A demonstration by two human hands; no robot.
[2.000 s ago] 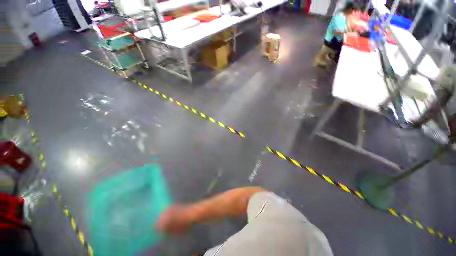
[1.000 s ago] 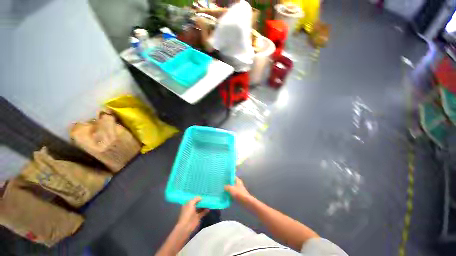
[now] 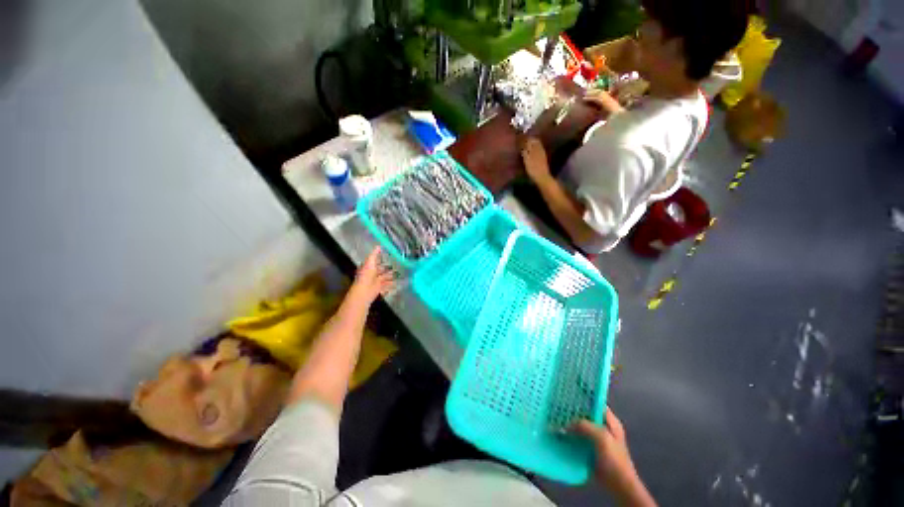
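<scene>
An empty turquoise basket point(image 3: 525, 347) is tilted in my right hand point(image 3: 603, 446), which grips its near right edge. It overlaps a second turquoise basket point(image 3: 461, 267) on the pale table point(image 3: 322, 163); I cannot tell whether they touch. Behind that, a turquoise basket full of silvery-grey cables point(image 3: 426, 206) lies on the table. My left hand point(image 3: 374, 277) is at the near left corner of the full basket, holding nothing that I can see; whether it touches the rim is unclear.
A person in a white top point(image 3: 639, 163) sits right of the table, hands at small parts. A white bottle point(image 3: 357, 144), a blue-white bottle point(image 3: 340, 180) and a blue packet point(image 3: 429, 131) stand behind the full basket. Brown sacks point(image 3: 213, 396) and a yellow sack point(image 3: 287, 322) lie left; a red stool point(image 3: 672, 220) is right.
The table and its baskets are now close in front of me. My left hand has let go of the empty basket and moved to the full one. The empty basket has moved right.
</scene>
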